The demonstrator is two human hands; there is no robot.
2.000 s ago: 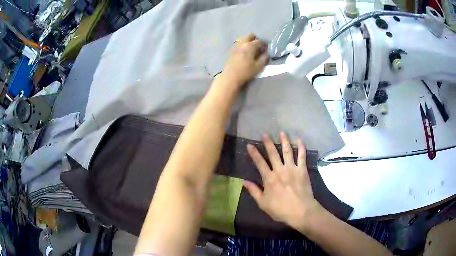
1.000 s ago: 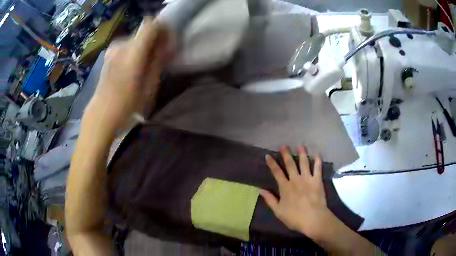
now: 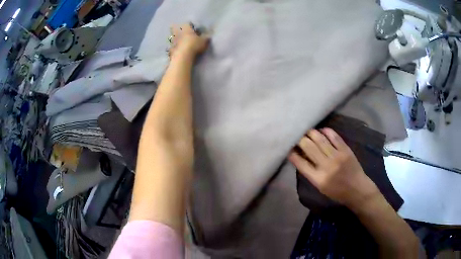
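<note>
The light grey-beige panel (image 3: 273, 66) covers most of the table in front of me and hangs over its front edge. My left hand (image 3: 189, 40) is at its upper left, fingers curled in and gripping the cloth. My right hand (image 3: 326, 162) is at the right, fingers bent on the folded edge of the light panel, over the dark panel (image 3: 369, 162); whether it pinches the cloth is unclear. More dark cloth shows left of my left forearm. The yellow-green patch is hidden.
The white sewing machine (image 3: 437, 71) stands at the upper right beside a white lamp head (image 3: 407, 45). A layered stack of cut pieces (image 3: 81, 129) lies at the left. Another machine (image 3: 65, 43) is at the upper left. Striped clothing (image 3: 323, 235) shows below.
The light panel has been swung over the dark panel, covering the yellow-green patch. My left hand has moved up and right since the last earlier frame. My right hand's fingers have bent. The view has shifted left.
</note>
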